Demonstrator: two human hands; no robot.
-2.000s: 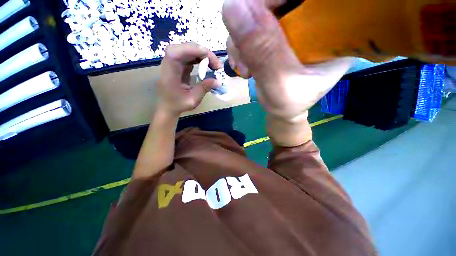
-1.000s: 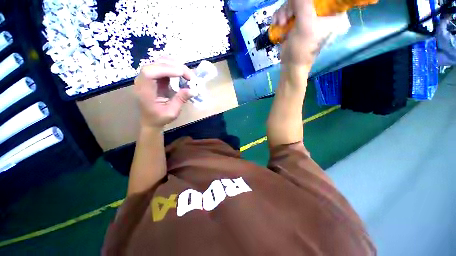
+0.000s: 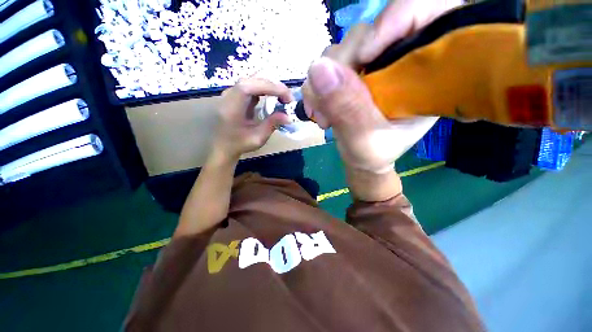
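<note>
My left hand [image 3: 250, 117] holds a white plastic fitting [image 3: 291, 126] between thumb and fingers, above the tan board [image 3: 175, 133]. My right hand [image 3: 354, 97] grips the orange electric screwdriver [image 3: 454, 74], which looks large near the camera at the upper right. Its dark nose points left and meets the fitting at my left fingertips. The bit and any screw are too small or hidden to tell. The black parts tray [image 3: 162, 96] behind the board is heaped with small white parts.
White tubes [image 3: 55, 155] lie in parallel rows in a black rack at the left. Black crates [image 3: 490, 149] and a blue crate [image 3: 555, 149] stand at the right. A crumpled bluish bag [image 3: 357, 13] shows behind my right hand. A yellow line crosses the green floor.
Since one second ago, my right hand has brought the screwdriver from the blue bin and feeder at the right to the fitting in my left hand. The view has shifted.
</note>
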